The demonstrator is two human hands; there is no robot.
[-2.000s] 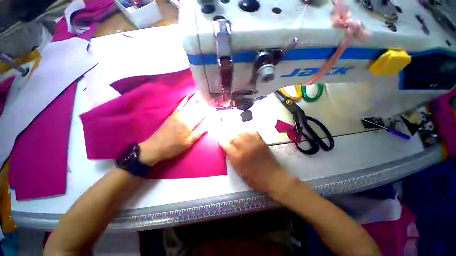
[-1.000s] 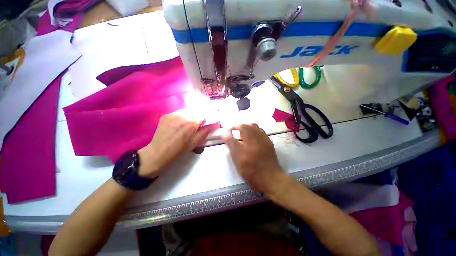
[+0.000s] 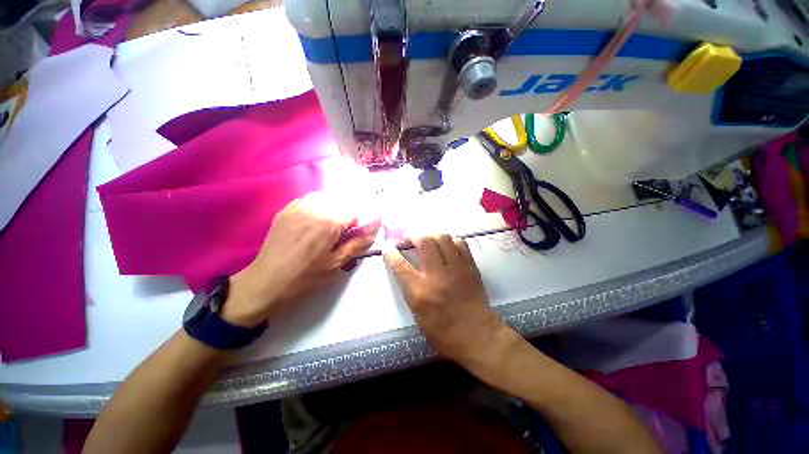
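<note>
The magenta fabric panel (image 3: 213, 195) lies on the white table left of the needle, with a fold or seam line across it. Its right end goes into bright lamp glare under the presser foot (image 3: 383, 163). My left hand (image 3: 297, 244), with a dark watch at the wrist, rests on the panel's front edge and pinches its corner. My right hand (image 3: 439, 288) is just right of it, thumb and fingertips at the same magenta edge in front of the needle. The glare hides the exact grip of the right fingertips.
Black shears (image 3: 537, 199) and magenta scraps (image 3: 502, 206) lie right of the needle, with yellow and green handles (image 3: 545, 133) behind. A purple pen-like tool (image 3: 695, 207) lies further right. More magenta and pale pieces (image 3: 49, 257) are at far left. The white machine head (image 3: 550, 53) overhangs the back.
Both hands now meet at the panel's front edge; two seconds ago my left hand lay flat on it. The panel's front right part has been folded or drawn back, baring table. The view has shifted.
</note>
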